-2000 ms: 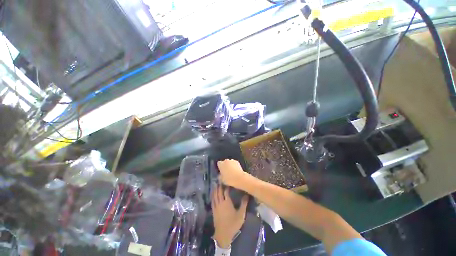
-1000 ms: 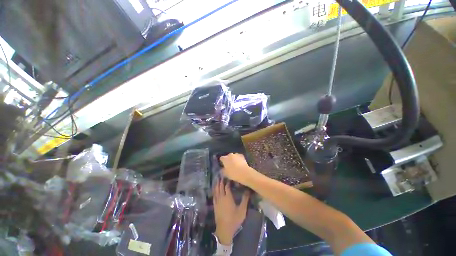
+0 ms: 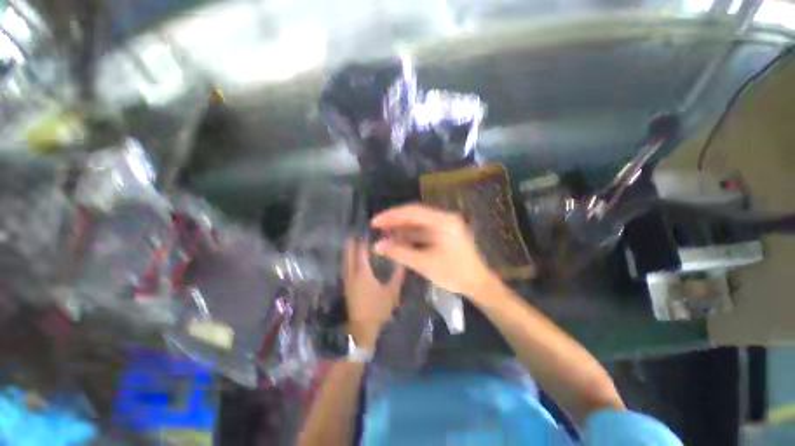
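Observation:
The view is blurred. My left hand [image 3: 370, 296] lies over a dark housing [image 3: 405, 335], thumb apart from the fingers; whether it grips the housing is hidden. My right hand [image 3: 436, 246] is raised just right of my left hand, thumb and fingertips brought close together. A dark spot shows between those fingertips, too blurred to tell as a part or a gap. The tan screw carton [image 3: 475, 187] stands right of my right hand, with small brownish pieces in it. A white crumpled piece [image 3: 449, 308] lies below my right hand.
Bagged black parts [image 3: 431, 122] are stacked behind my hands. Bagged housings with red stripes [image 3: 179, 248] lie at left. A silver unit [image 3: 693, 292] and a tan box [image 3: 758, 165] stand at right. A blue bin [image 3: 166, 392] is at lower left. A dark hose crosses at right.
The view has tilted down, so my blue-clothed lap now shows. My right hand has lifted off the dark part and turned, fingertips drawn together. My left hand stays over the housing.

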